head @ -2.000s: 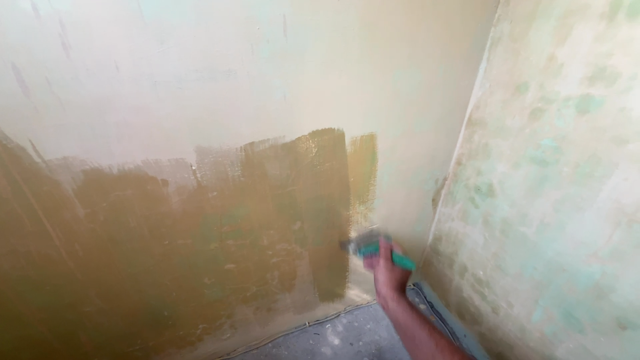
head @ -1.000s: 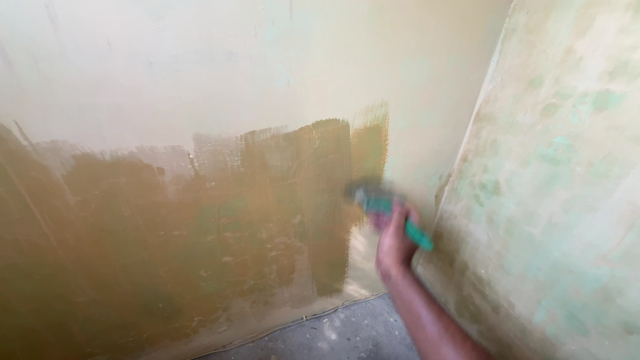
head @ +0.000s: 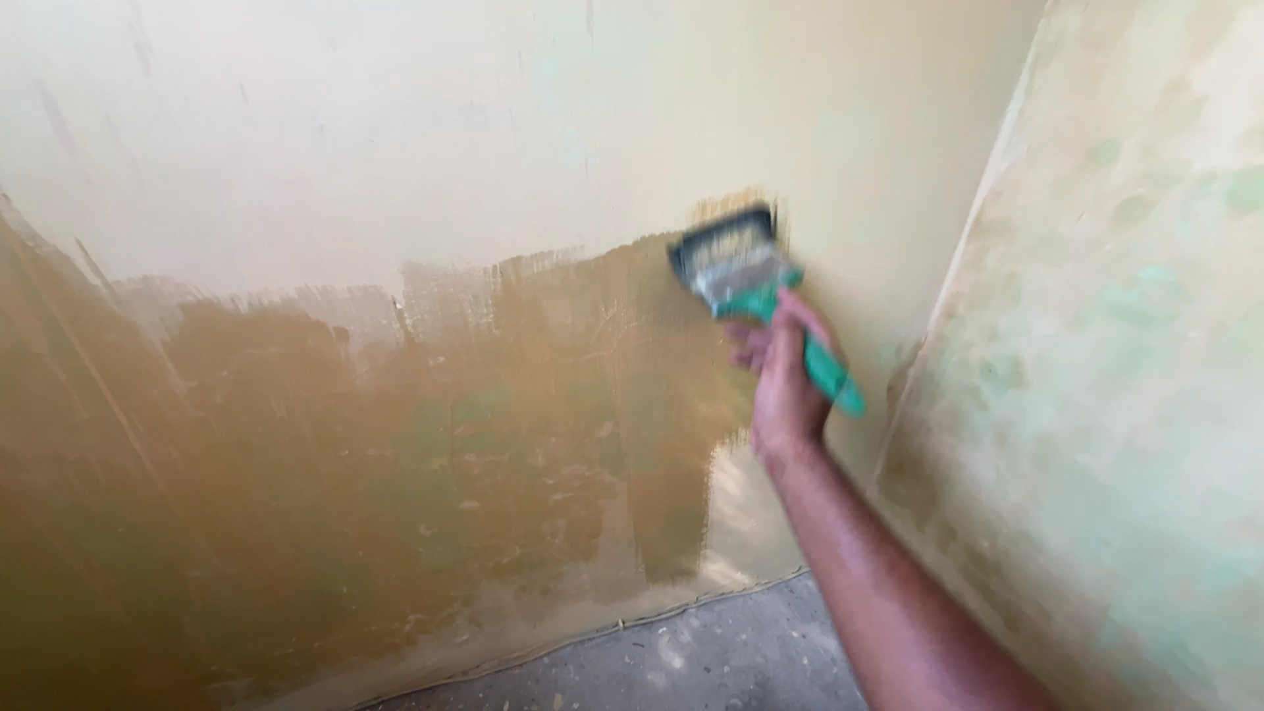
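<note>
My right hand (head: 790,370) is closed around the green handle of a wide paintbrush (head: 741,262). The brush tilts up and to the left, its dark bristles against the wall at the upper edge of a brown, wet-looking coat (head: 513,425). That coat covers the lower part of the pale wall (head: 395,128), and its top edge is uneven and streaky. Right of the coat's lower end, a pale uncoated patch (head: 741,504) shows beside my forearm. My left hand is out of view.
A second wall (head: 1116,375), mottled cream and green, meets the first at a corner on the right. Below lies a grey, speckled floor (head: 691,652), with a thin cable-like line (head: 622,624) along the foot of the wall.
My right hand has moved up the wall with the paintbrush, from near the floor to the coat's upper edge. Brown streaks now show farther right than two seconds ago.
</note>
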